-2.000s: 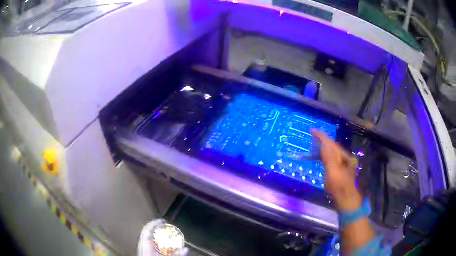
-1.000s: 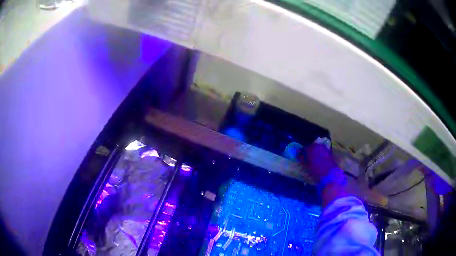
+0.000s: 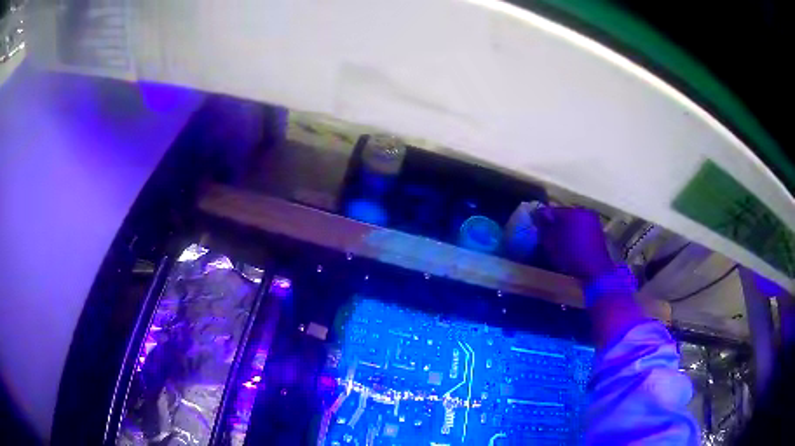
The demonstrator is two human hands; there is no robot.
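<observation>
My right hand (image 3: 571,239), with a wristband and a blue sleeve, reaches over the rail to the right end of a dark tray behind the board. Its fingertips are at a pale bottle or pot (image 3: 524,230); whether they grip it is unclear in the dim violet light. A round pot (image 3: 480,233) stands just left of it. The circuit board (image 3: 418,375) glows blue in front of the rail, its lower edge out of frame and its right side partly behind my sleeve. My left hand is out of the picture.
A long rail (image 3: 375,241) runs between board and tray. Another pot (image 3: 383,155) stands at the tray's left end. Crinkled silvery film (image 3: 196,348) lies left of the board. The machine's pale rim (image 3: 418,61) crosses above; cables hang at the right.
My right hand has gone from above the board to the tray behind it. The view has moved closer. My gloved left hand, earlier holding a round tub at the bottom, has left the picture.
</observation>
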